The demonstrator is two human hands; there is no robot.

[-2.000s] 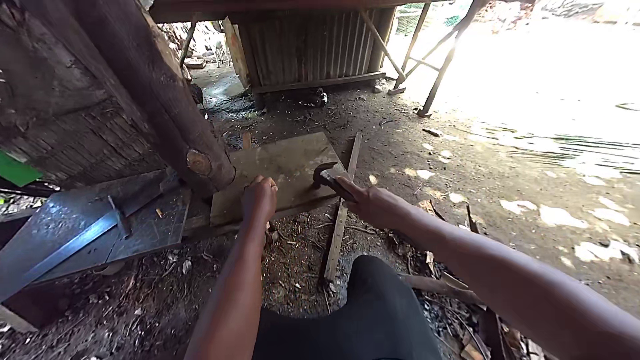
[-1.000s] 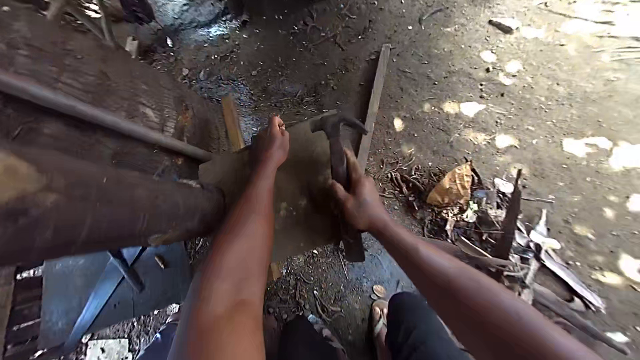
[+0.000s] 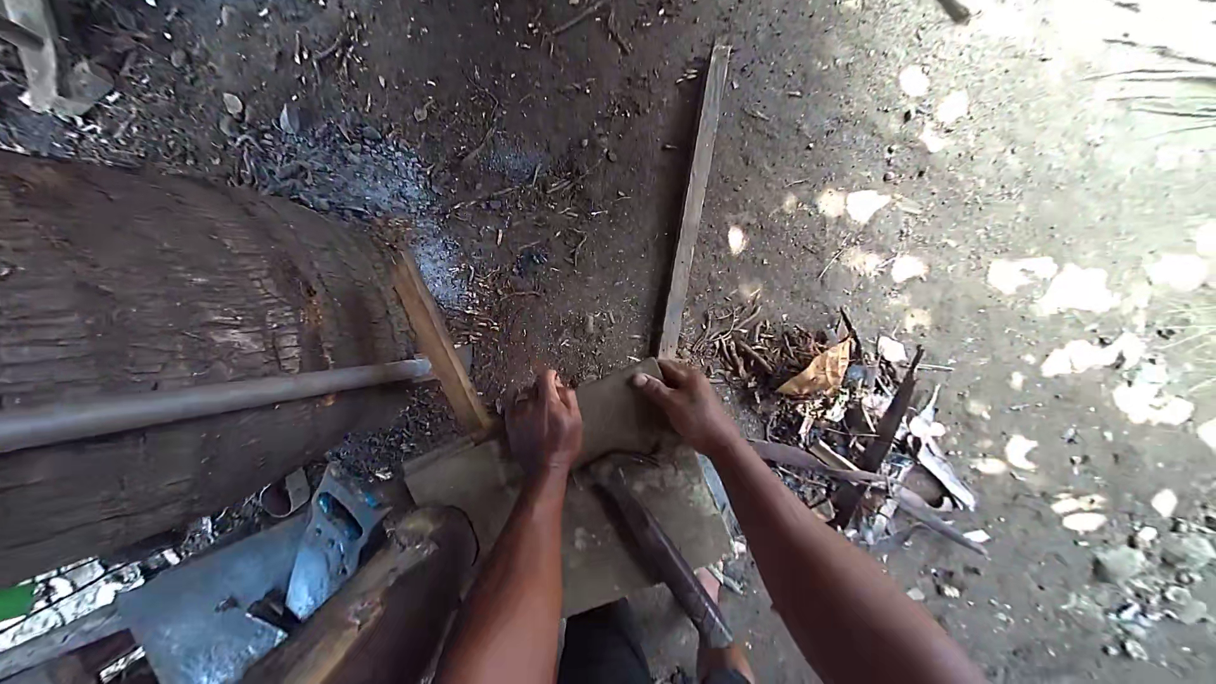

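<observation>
A weathered flat board (image 3: pixel 617 418) lies before me with a raised or bent far part. My right hand (image 3: pixel 689 404) grips its far right corner, thumb on top. Near the far left edge my left hand (image 3: pixel 546 427) rests on the board with curled fingers; whether they grip anything is hard to see. A claw hammer (image 3: pixel 655 541) lies on the board between my forearms, handle toward me, its head partly dark against the board. A narrow wooden strip (image 3: pixel 437 347) sticks out past the board's left corner, and a longer wooden batten (image 3: pixel 696 199) extends away from its right corner.
At left are a thick log (image 3: pixel 190 275), a metal pipe (image 3: pixel 218 397) and a round wooden post (image 3: pixel 380 608). A handsaw (image 3: pixel 332 532) lies on a bluish-grey panel (image 3: pixel 204 608) at lower left. A pile of bark, sticks and dry leaves (image 3: pixel 874 437) lies on the ground at right.
My right hand has let go of the hammer, held one second ago, and now holds the board's corner. The hammer lies on the board. The view has tilted down.
</observation>
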